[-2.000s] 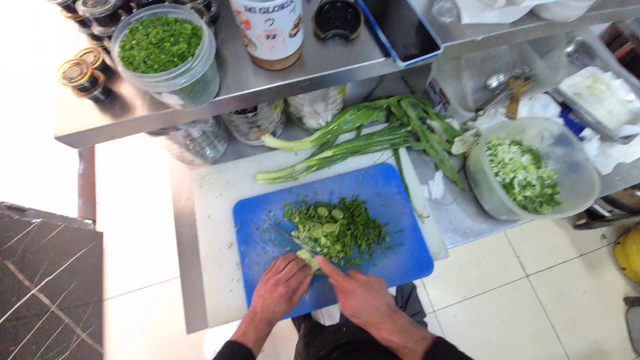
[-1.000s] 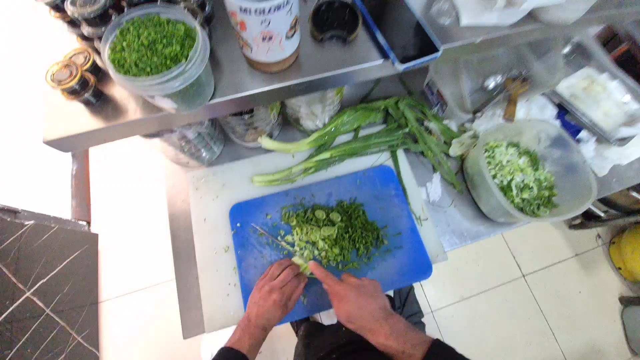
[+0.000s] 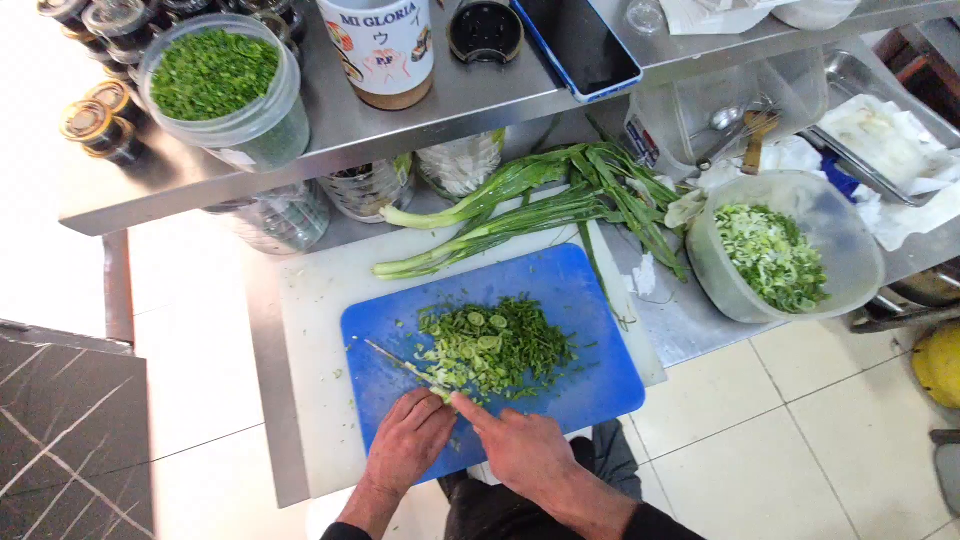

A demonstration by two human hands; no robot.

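Observation:
My right hand (image 3: pixel 525 446) grips a knife, its index finger laid along the back; the handle is hidden in my fist. The thin blade (image 3: pixel 401 361) points up and left over a blue cutting board (image 3: pixel 615 375). Beside the blade, the bent fingers of my left hand (image 3: pixel 412 431) hold a short pale green onion piece (image 3: pixel 441 393), mostly hidden. Chopped green onion (image 3: pixel 499 345) lies heaped just beyond both hands, with a few round slices on top. The blue board rests on a larger white cutting board (image 3: pixel 311 337). Whole green onions (image 3: pixel 480 236) lie across its far edge.
A plastic tub of sliced green onion (image 3: pixel 862 262) stands at the right. Above the boards runs a steel shelf (image 3: pixel 480 112) with a tub of chopped greens (image 3: pixel 277 142), a printed cup (image 3: pixel 390 60), a phone (image 3: pixel 581 45) and sauce jars (image 3: pixel 97 124). Clear containers stand beneath it.
The knife blade has shifted a little beside my left fingers, which stay at the near side of the heap. Both hands keep their hold.

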